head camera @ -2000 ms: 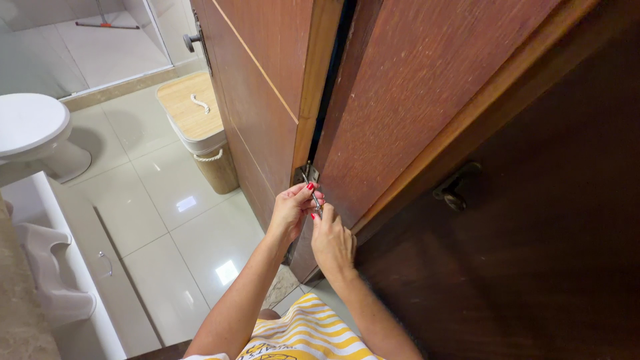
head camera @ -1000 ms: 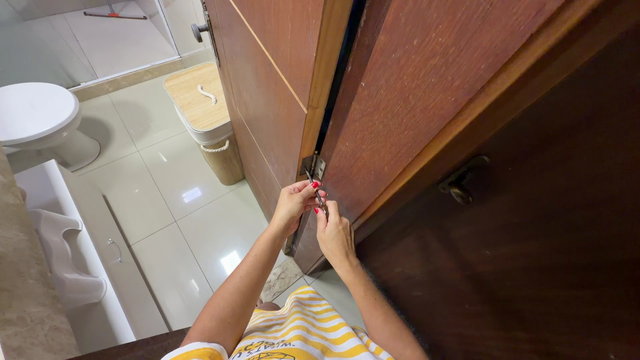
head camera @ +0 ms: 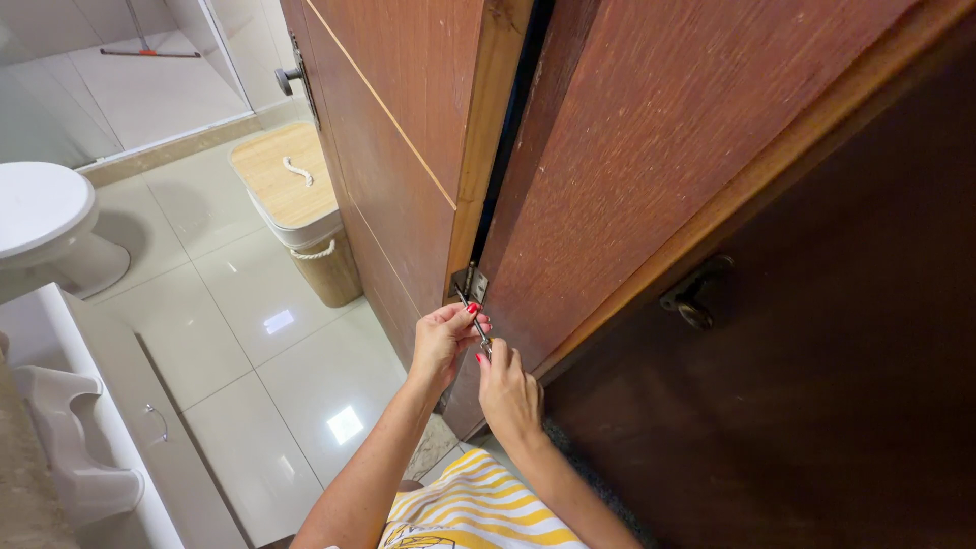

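A metal butt hinge (head camera: pixel 477 284) joins the edge of a wooden door (head camera: pixel 396 152) to the wooden frame. Just below it, my left hand (head camera: pixel 442 339) pinches the thin shaft of a screwdriver (head camera: pixel 479 328), whose tip reaches the hinge leaf on the door's edge. My right hand (head camera: pixel 509 389) closes around the tool's handle, lower and to the right. Fingers cover most of that handle. Whether the tip sits in a screw is too small to tell.
A laundry basket (head camera: pixel 282 171) with a wooden lid stands behind the door, near a white toilet (head camera: pixel 46 206). An open drawer (head camera: pixel 152 412) holds a white plastic item at lower left. A dark door with a handle (head camera: pixel 695 293) is at right. A floor squeegee (head camera: pixel 149 53) lies in the shower.
Both hands stay close together by the hinge with the tool between them. The screwdriver's shaft shows more plainly now than before. The view has shifted slightly.
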